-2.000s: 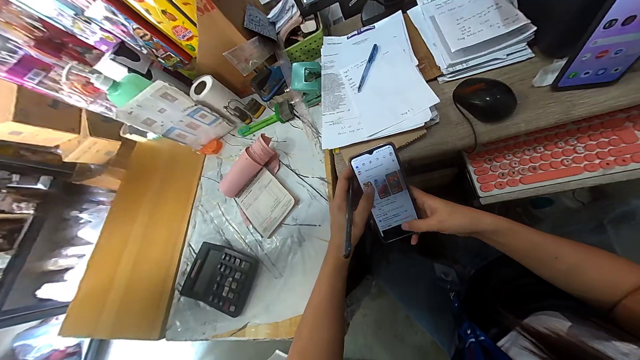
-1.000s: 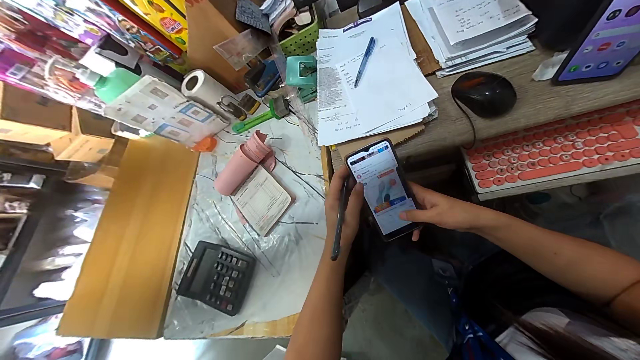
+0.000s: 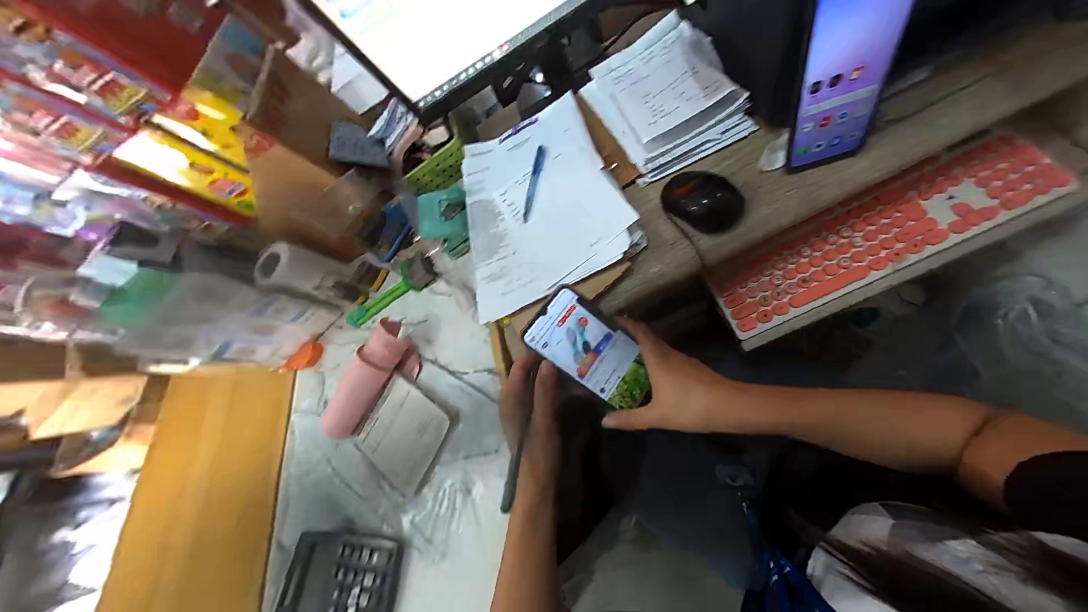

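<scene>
A smartphone [image 3: 586, 347] with a lit screen is tilted near the edge of the desk. My right hand [image 3: 667, 382] grips its lower right side, thumb across the bottom corner. My left hand [image 3: 531, 408] is at the phone's lower left side, with a dark pen [image 3: 515, 463] held along the fingers and pointing back toward the wrist; whether it also bears the phone is hard to see. Just beyond the phone lies a stack of papers [image 3: 552, 229] with a blue pen [image 3: 535, 184] on top.
A black mouse [image 3: 703, 201], a coral keyboard [image 3: 892, 242] and a second phone [image 3: 850, 85] stand on the right. To the left are a pink pouch [image 3: 367, 382], a receipt pad [image 3: 406, 433], a calculator [image 3: 340, 574] and a green-handled tool [image 3: 382, 297]. A monitor [image 3: 450, 42] is beyond.
The phone's screen shows different content. The left end of the phone has tilted further left. The view has shifted, bringing the monitor into sight.
</scene>
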